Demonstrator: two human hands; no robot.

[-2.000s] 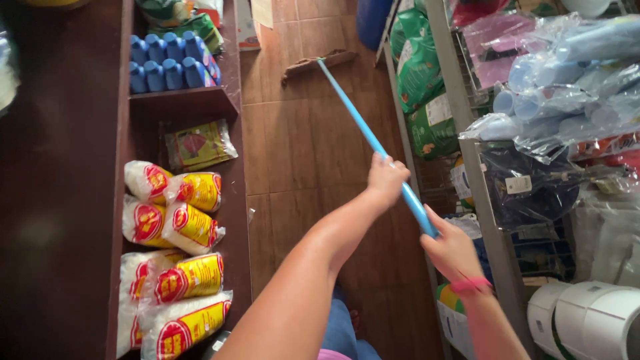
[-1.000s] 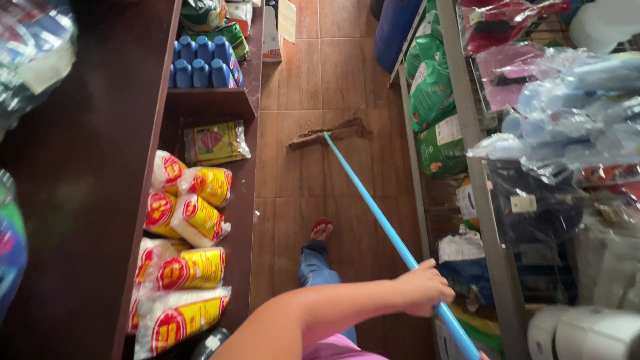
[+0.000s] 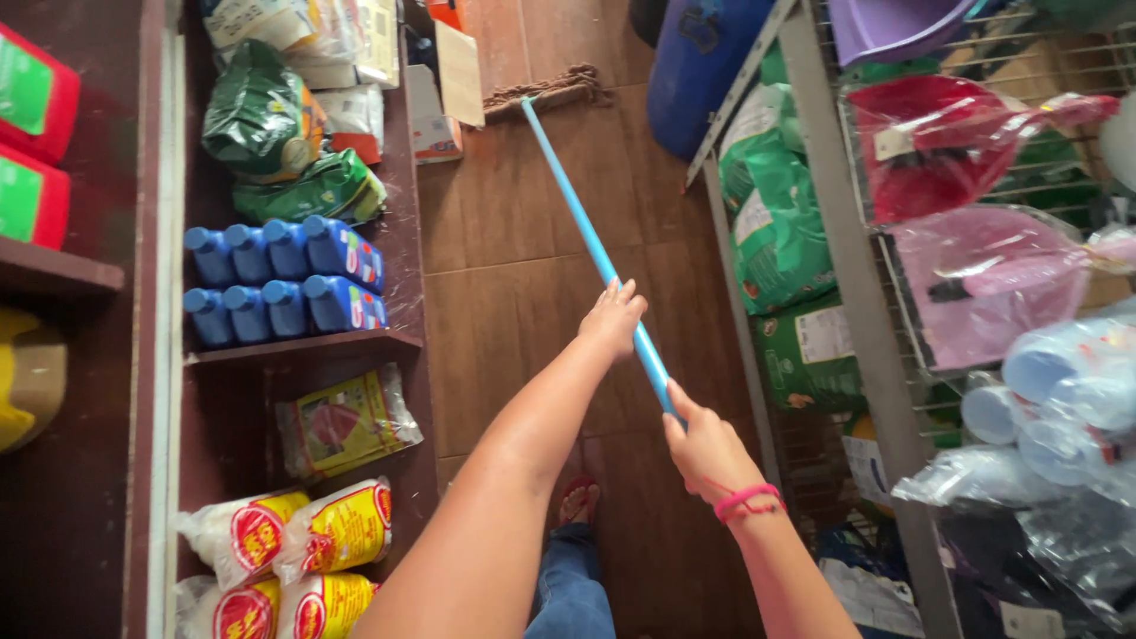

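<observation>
A mop with a light blue handle [image 3: 581, 213] reaches up the aisle from my hands, and its brown string or cloth head [image 3: 550, 93] lies on the wood-look tile floor at the top of the view. My left hand [image 3: 613, 319] is wrapped around the middle of the handle. Lower down, near the handle's end, my right hand [image 3: 710, 444] grips it too; a pink band circles that wrist. The mop head lies close to an open cardboard box [image 3: 437, 111] at the foot of the left shelving.
Left shelves [image 3: 306, 348] hold blue bottles [image 3: 266, 280], bagged goods and yellow-and-white packs [image 3: 333, 528]. To the right stand a blue barrel [image 3: 701, 75], green sacks [image 3: 781, 240] and a metal rack [image 3: 852, 266] with wrapped dustpans [image 3: 941, 146]. My sandalled foot [image 3: 579, 501] is on the floor.
One second ago only one hand showed on the handle; now both grip it. The mop head has moved from mid-aisle to beside the cardboard box. The view has shifted along the aisle.
</observation>
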